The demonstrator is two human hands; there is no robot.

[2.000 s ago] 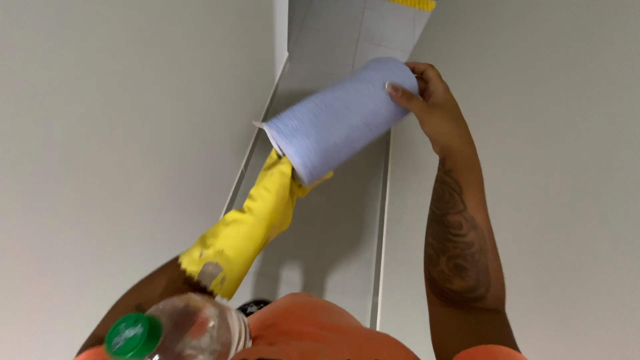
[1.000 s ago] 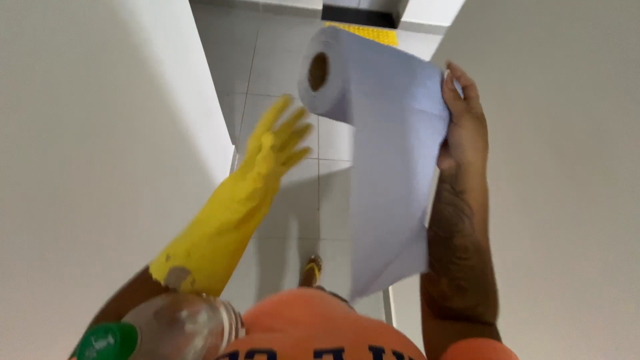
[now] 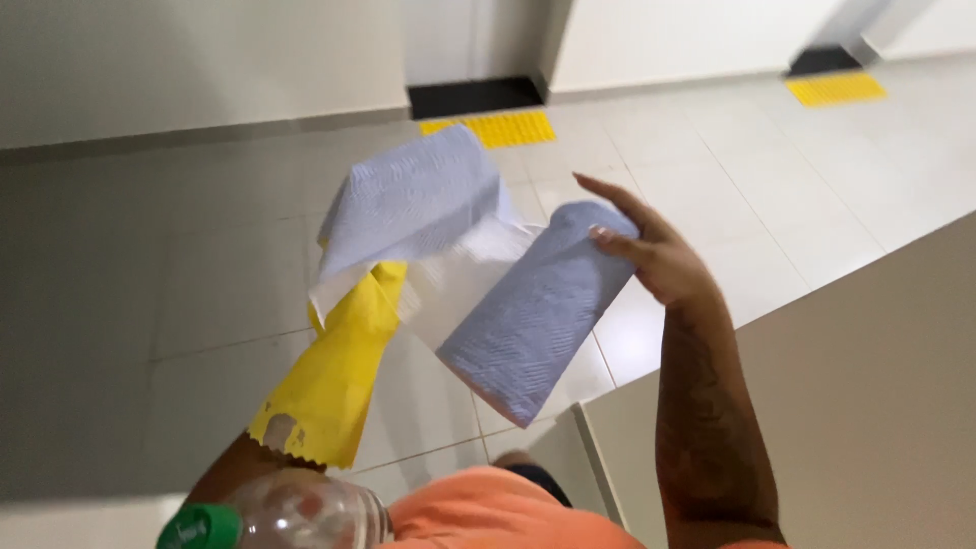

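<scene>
My right hand (image 3: 656,248) is bare and grips the upper end of a bluish paper towel roll (image 3: 541,313), which slants down to the left. A loose length of paper towel (image 3: 419,198) runs from the roll and drapes over my left hand. That hand wears a yellow rubber glove (image 3: 343,366); the paper hides its fingers, so its grip does not show. Below the glove's torn cuff, a clear plastic bottle (image 3: 305,507) with a green cap lies against my left arm and orange shirt.
Light floor tiles (image 3: 686,175) run along a corridor. A black threshold (image 3: 476,97) and a yellow tactile strip (image 3: 507,130) mark one doorway, with another strip (image 3: 836,89) farther right. A pale wall (image 3: 862,396) stands close on my right.
My gloved left hand was apart from the paper with fingers spread; now the loose paper covers it. The roll has tilted and come lower. The view has swung toward the open corridor.
</scene>
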